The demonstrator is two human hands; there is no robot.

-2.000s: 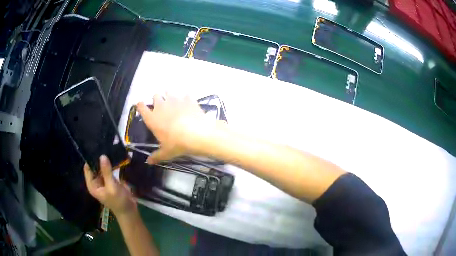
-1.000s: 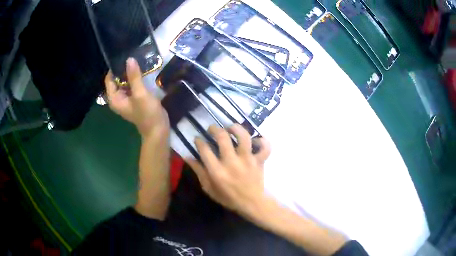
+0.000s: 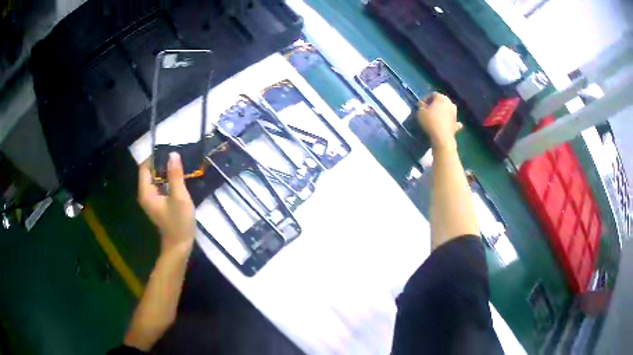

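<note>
My left hand (image 3: 169, 201) holds a phone middle frame (image 3: 207, 111) upright by its dark, orange-edged end, over the black tray and the sheet's edge. My right hand (image 3: 439, 121) is stretched over the green belt (image 3: 444, 170), its fingers closed on the end of another middle frame (image 3: 393, 95). Whether that frame is lifted off the belt I cannot tell. Several overlapping middle frames (image 3: 254, 258) lie in a loose pile on the white work sheet (image 3: 347, 256), between my hands.
A large black tray (image 3: 90, 90) is at the upper left. More frames lie along the green belt. Across it are a dark tray (image 3: 430, 41) with a red tag (image 3: 501, 111), and a red sectioned tray (image 3: 561, 208). Another person's white-sleeved arm seems to reach in at upper right.
My right hand has left the pile and moved out over the belt to a frame there. My left hand still holds its frame. The camera view has turned and shifted.
</note>
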